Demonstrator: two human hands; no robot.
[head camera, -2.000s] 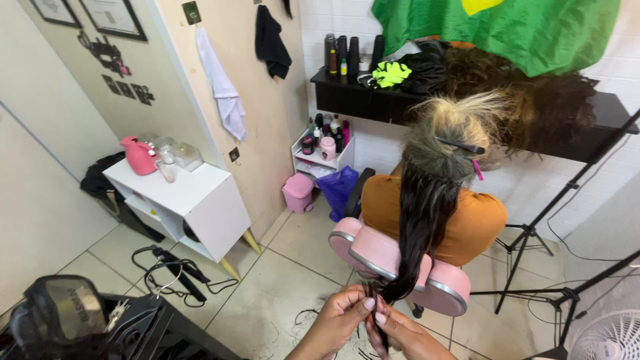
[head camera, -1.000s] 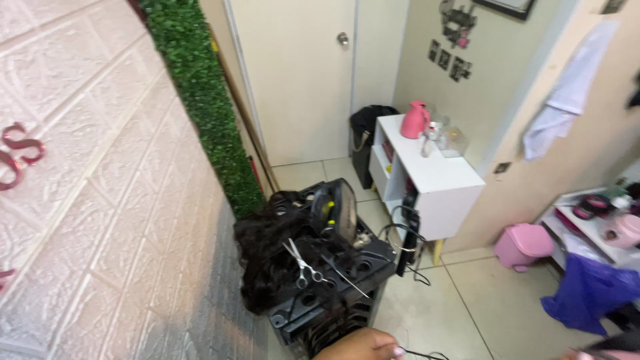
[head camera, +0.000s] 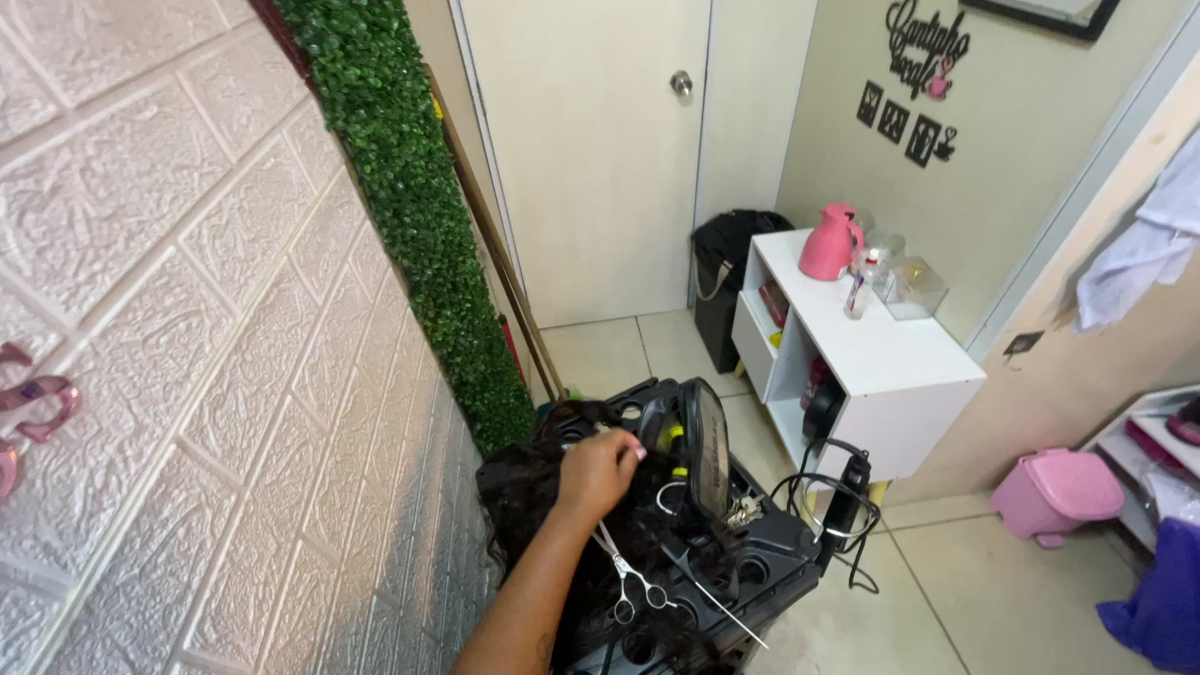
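Note:
My left hand (head camera: 598, 469) is over the black trolley (head camera: 783, 544), above a mass of dark hair (head camera: 525, 497). Its fingers are curled, and whether anything is between them cannot be told. Just below the hand, steel scissors (head camera: 630, 586) lie on the hair, handles toward me. A thin-tailed comb (head camera: 717, 600) rests to their right, its pale tail pointing down and right. Beside the hand on the right stands an open black case (head camera: 708, 450), with a yellow-banded item (head camera: 678, 450) near it. Metal clips (head camera: 743, 512) lie by the case. My right hand is out of view.
A textured brick-pattern wall (head camera: 234, 375) and a green foliage panel (head camera: 412, 206) border the trolley's left. To the right are a corded black appliance (head camera: 847, 497), a white cabinet (head camera: 900, 356) with a pink jug (head camera: 831, 244), and a pink bin (head camera: 1057, 492). Behind is a door (head camera: 600, 159).
The view has swung left from the seated person to the trolley. Two seconds ago both my hands held strands of that person's dark hair; now my left hand has reached out over the trolley.

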